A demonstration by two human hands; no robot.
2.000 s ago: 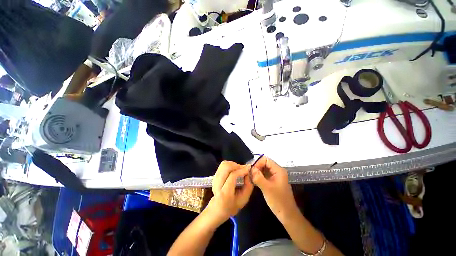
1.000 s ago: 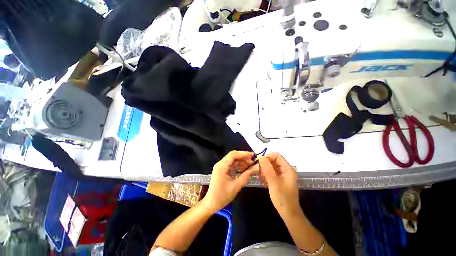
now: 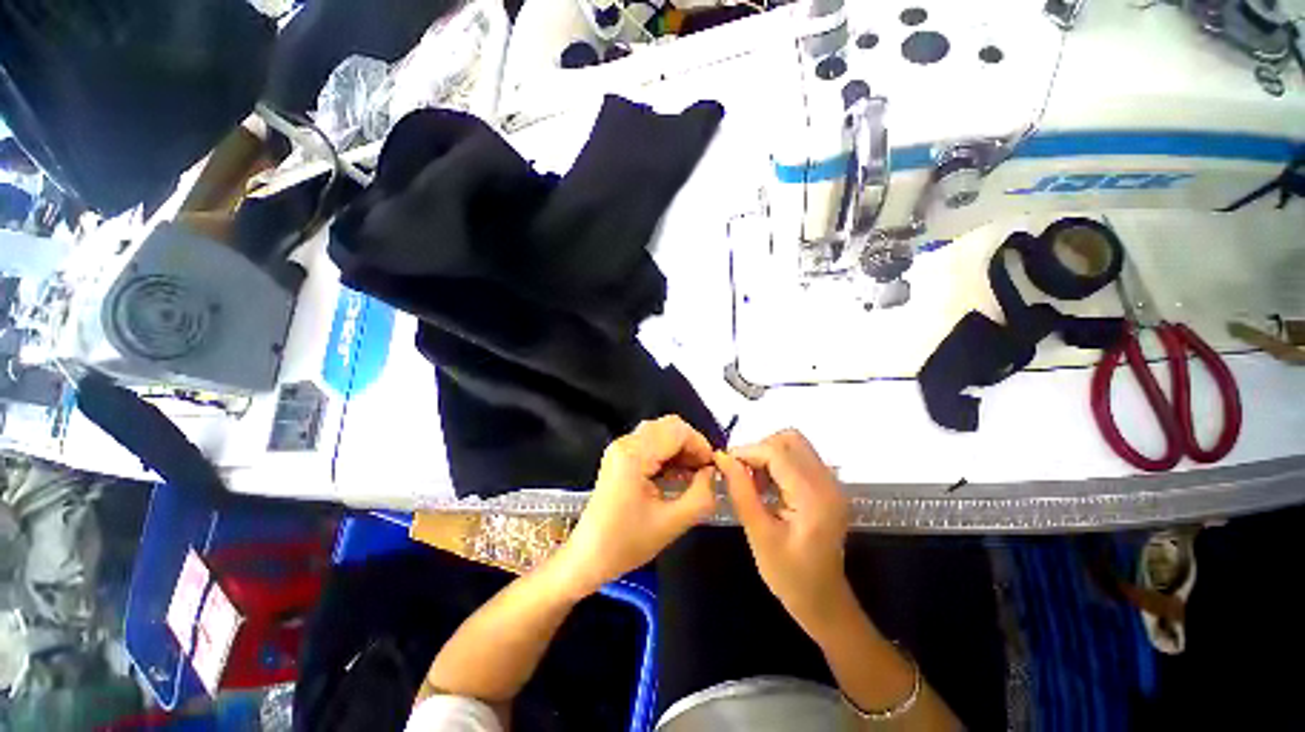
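A black garment (image 3: 530, 286) lies on the white table left of the needle area. Its lower right corner reaches my hands. My left hand (image 3: 647, 493) and my right hand (image 3: 780, 508) meet at the table's front edge, fingertips pinched together. A short dark cord end (image 3: 731, 425) sticks up just above the fingertips. The rest of it is hidden by my fingers, and I cannot tell if a tape piece is there too. A black tape roll (image 3: 1076, 258) with a loose tail and red-handled scissors (image 3: 1166, 396) lie to the right.
The white machine head (image 3: 1059, 157) with its presser foot (image 3: 826, 260) stands at the upper right. A grey motor housing (image 3: 179, 315) is at the left. A measuring tape (image 3: 1002, 509) runs along the front edge. A blue crate (image 3: 149, 586) is below left. A brownish tool (image 3: 1271, 340) is far right.
The fingertips have closed together around the cord end, where a small dark loop showed above them a second ago. The garment lies much as before. The view has shifted slightly.
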